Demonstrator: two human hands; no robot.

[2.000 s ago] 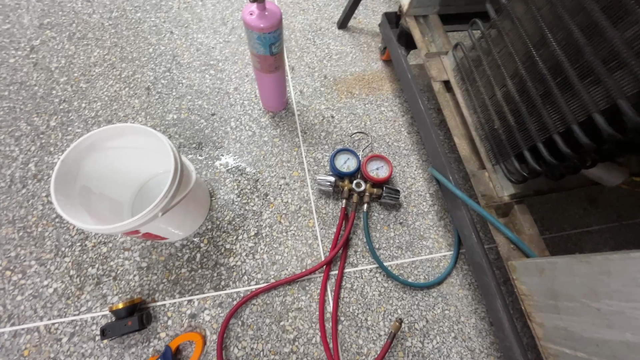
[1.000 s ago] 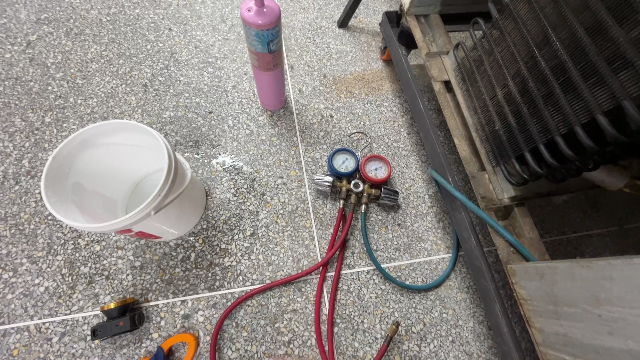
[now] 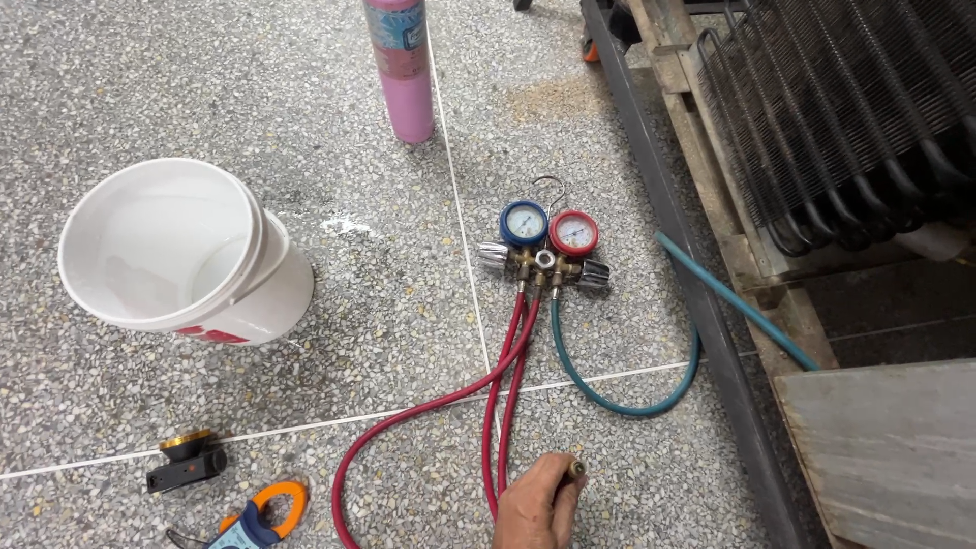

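Note:
My left hand [image 3: 537, 499] reaches in at the bottom edge, its fingers closed round a brass hose-end fitting [image 3: 577, 467]; the hose behind it is mostly hidden. My right hand is out of view. Beyond the hand, a manifold gauge set [image 3: 544, 259] lies on the floor with a blue-rimmed gauge [image 3: 524, 223], a red-rimmed gauge [image 3: 573, 232] and a metal hook. Red hoses [image 3: 412, 408] run from it toward the bottom edge. A teal hose [image 3: 610, 408] curves right and passes by the dark metal rail.
A white plastic bucket [image 3: 286, 293] stands left, a pink gas cylinder [image 3: 408, 107] at the top. An orange-jawed clamp meter [image 3: 255, 526] and a black device with a gold rim [image 3: 185, 467] lie lower left. Right are a dark rail [image 3: 686, 267], wooden pallet and black condenser coil [image 3: 846, 114].
My left hand has come into view at the bottom and taken hold of the brass hose end, which lay on the floor near there before. The gauge set has stayed in place.

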